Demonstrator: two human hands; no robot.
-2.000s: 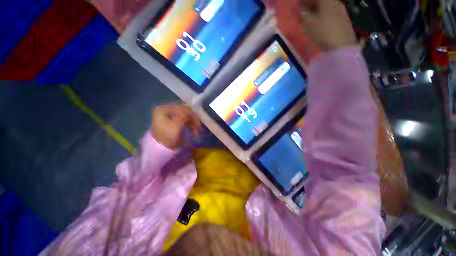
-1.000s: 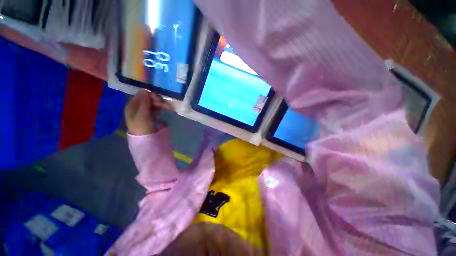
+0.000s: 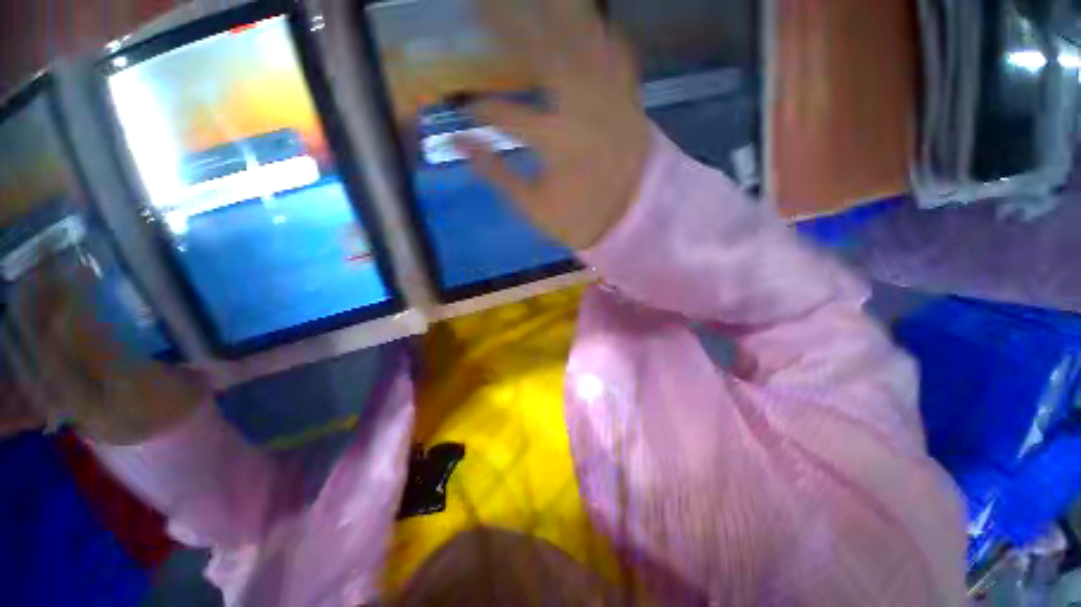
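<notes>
Several lit tablets lie side by side on pale foam sleeves. One tablet [image 3: 267,237] shows an orange and blue screen left of centre. Another tablet [image 3: 468,231] lies in front of me, and a further one [image 3: 699,125] is at its right. My right hand [image 3: 563,131] is over the middle tablet with fingers spread, blurred, holding nothing visible. My left hand [image 3: 95,356] is blurred over the lower part of the leftmost tablet [image 3: 48,178]; whether it grips anything cannot be told.
The red-orange bench [image 3: 836,107] shows at the right. Beyond it stands a stack of sleeved tablets [image 3: 1008,107]. Blue plastic [image 3: 996,379] is at the lower right, and more blue [image 3: 59,522] with a red strip [image 3: 119,504] is at the lower left.
The view has swung right, bringing the right-hand stack into sight. My right hand, hidden or out of view a second ago, now shows over a tablet. My left hand appears farther left.
</notes>
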